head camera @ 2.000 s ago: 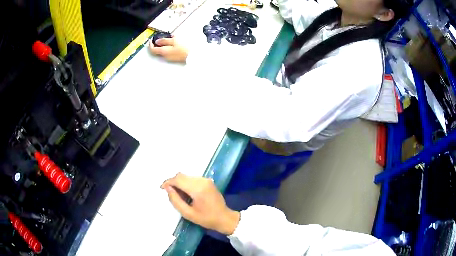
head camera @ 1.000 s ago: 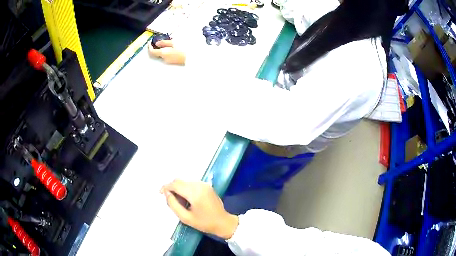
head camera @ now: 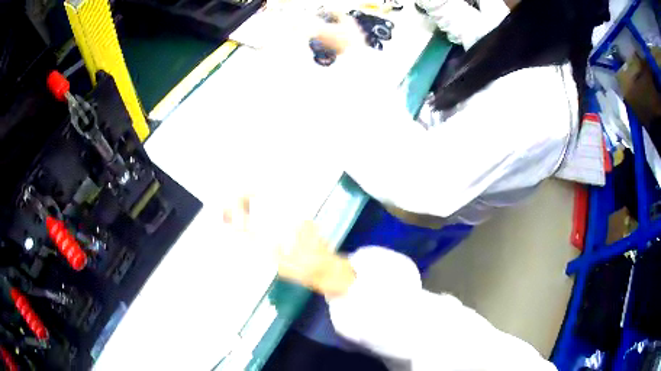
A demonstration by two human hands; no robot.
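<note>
My right hand (head camera: 308, 257) reaches in from the lower right over the white bench top (head camera: 188, 290) and its green edge. It is blurred and overexposed; its fingertips show faintly further left, near the black fixture base. I cannot tell if it holds anything. My left hand is out of the picture. The black fixture base plate (head camera: 177, 210) stands at left with an upright toggle clamp (head camera: 90, 127) and red ribbed clamp handles (head camera: 66, 243).
A neighbouring worker in a white smock (head camera: 478, 145) sits at the right, arm across the bench. That worker's blurred hand (head camera: 344, 35) is at the black rings (head camera: 378, 30). A yellow guard post (head camera: 109, 61) stands upper left; blue racks (head camera: 601, 257) stand at right.
My right hand has moved up and forward over the bench and blurred. The neighbour's hand has moved from the channel edge to the black rings. The view has shifted slightly.
</note>
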